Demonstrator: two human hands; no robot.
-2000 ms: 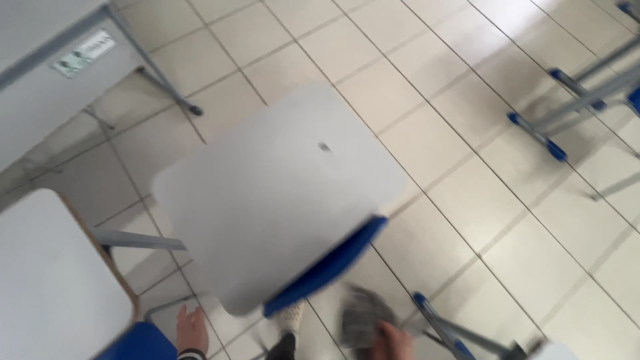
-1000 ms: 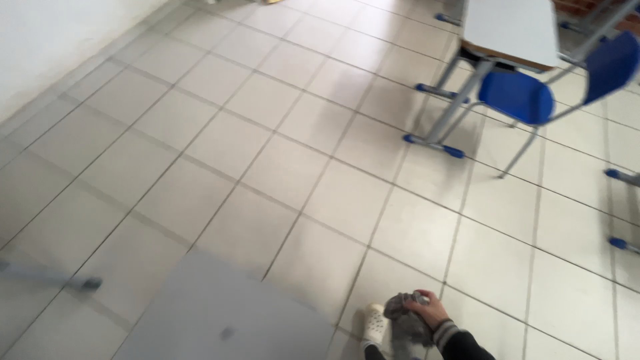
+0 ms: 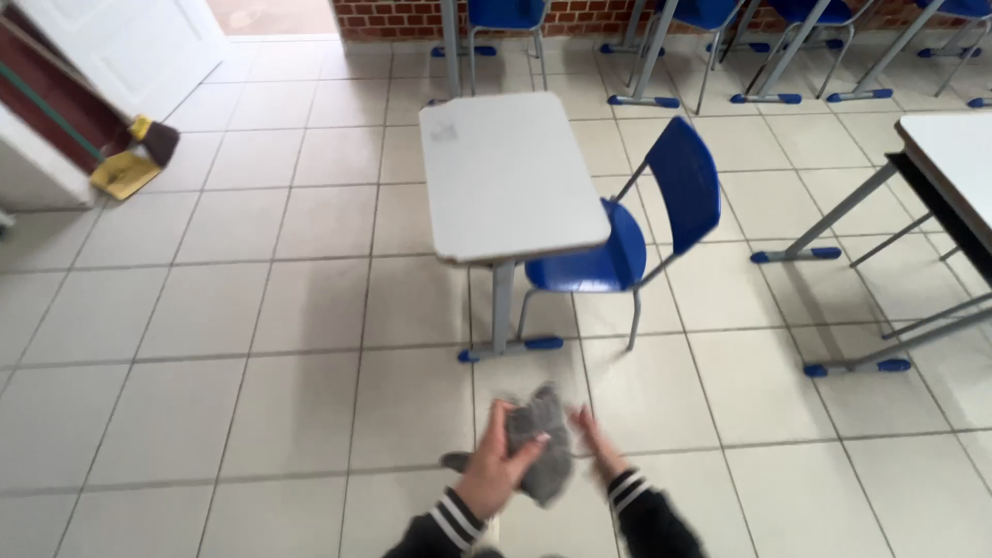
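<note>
My left hand (image 3: 496, 461) grips a crumpled grey cloth (image 3: 546, 457) at the lower middle of the head view, its thumb across the cloth. Just right of the cloth is my right hand (image 3: 595, 438), blurred, with nothing seen in it and its fingers apart from the cloth. Beyond both hands stands a desk with a white top (image 3: 508, 174), which has a grey smudge near its far left corner. A blue plastic chair (image 3: 585, 260) is tucked against the desk's right side.
Another white-topped desk (image 3: 953, 155) stands at the right. More blue chairs (image 3: 508, 12) and desk legs line a brick wall (image 3: 387, 19). A broom (image 3: 157, 139) and a yellow dustpan (image 3: 124, 172) lean by the white door (image 3: 147, 54) at the upper left. The floor is tiled.
The view has swung to another desk and chair. One second ago my right hand held the grey cloth low in view; now my left hand holds it and my right hand is off it.
</note>
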